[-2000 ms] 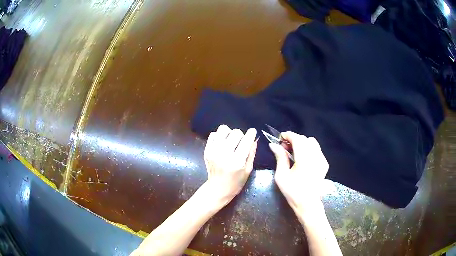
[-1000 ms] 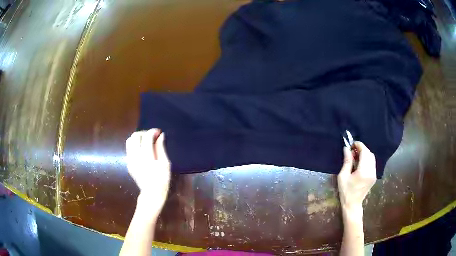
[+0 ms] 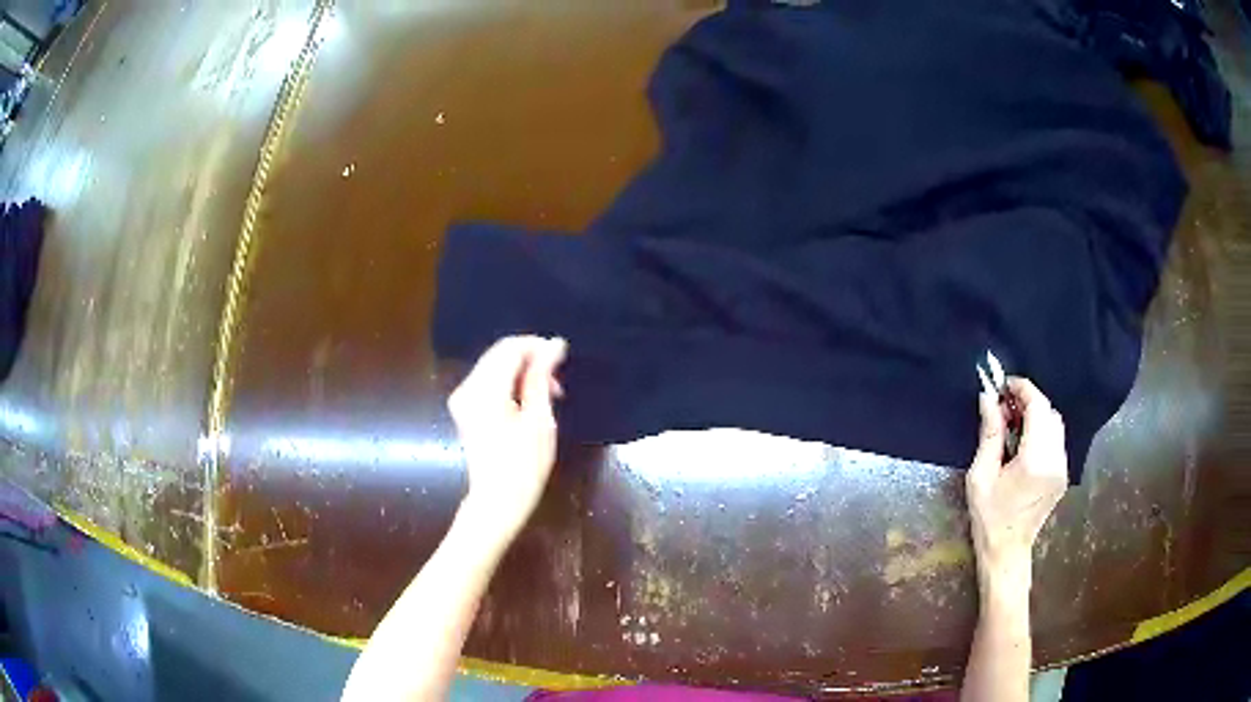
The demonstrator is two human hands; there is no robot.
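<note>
A dark navy garment [image 3: 878, 233] lies spread in front of me, with a sleeve-like part [image 3: 508, 281] reaching left. My left hand [image 3: 515, 405] is at the lower edge of this part, with thumb and forefinger together at the cloth; whether they pinch it is hard to tell. My right hand [image 3: 1018, 460] holds small metal thread snips [image 3: 992, 373], blades pointing up, over the lower right of the garment near its edge. The handle is mostly hidden in the fingers.
The glossy brown table [image 3: 357, 549] has yellow edging and a yellowish joint line [image 3: 254, 220] on the left. A dark pile [image 3: 1166, 62] lies at the upper right. A dark bundle [image 3: 17, 274] is cut off at the left rim.
Since two seconds ago the hands have moved far apart and the sleeve part lies stretched out. Since one second ago my left hand has moved right along the lower edge, away from the sleeve's end.
</note>
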